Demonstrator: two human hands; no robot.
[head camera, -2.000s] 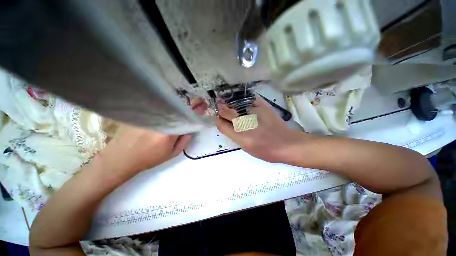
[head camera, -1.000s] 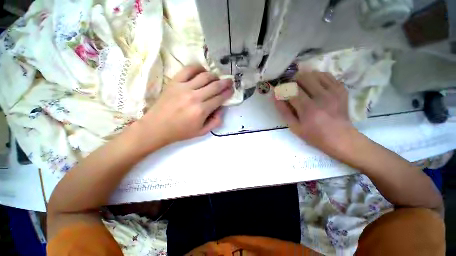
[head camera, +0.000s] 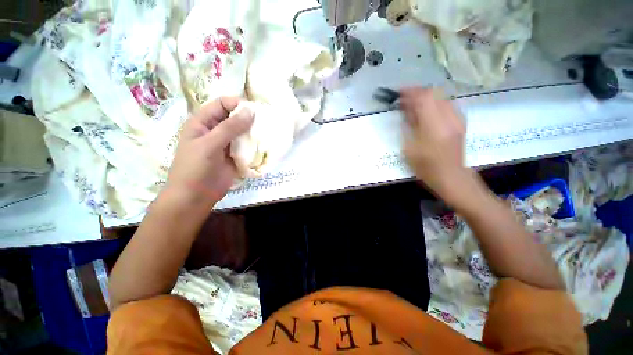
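My left hand (head camera: 208, 149) pinches the bunched plain cream lining (head camera: 267, 132) between thumb and fingers, left of the needle. The floral garment fabric (head camera: 149, 90), cream with red flowers, lies in a large heap beyond and left of that hand. My right hand (head camera: 434, 135) is blurred, over the table's front part to the right. It is closed on small black thread snips (head camera: 386, 96), whose tips point left. The presser foot and needle (head camera: 341, 35) stand at the top of the picture, away from both hands.
The sewing machine head (head camera: 347, 10) is cut off by the top edge. Spare floral pieces (head camera: 479, 41) lie right of the needle. A printed ruler strip (head camera: 548, 135) runs along the white table's front. Floral cloth (head camera: 454, 277) and a blue bin (head camera: 566, 201) are below. Another machine (head camera: 24, 145) stands at left.
The view has shifted, showing less machine head. My left hand has left the needle area and moved nearer me with the cream cloth. My right hand has moved from beside the needle and now holds the snips.
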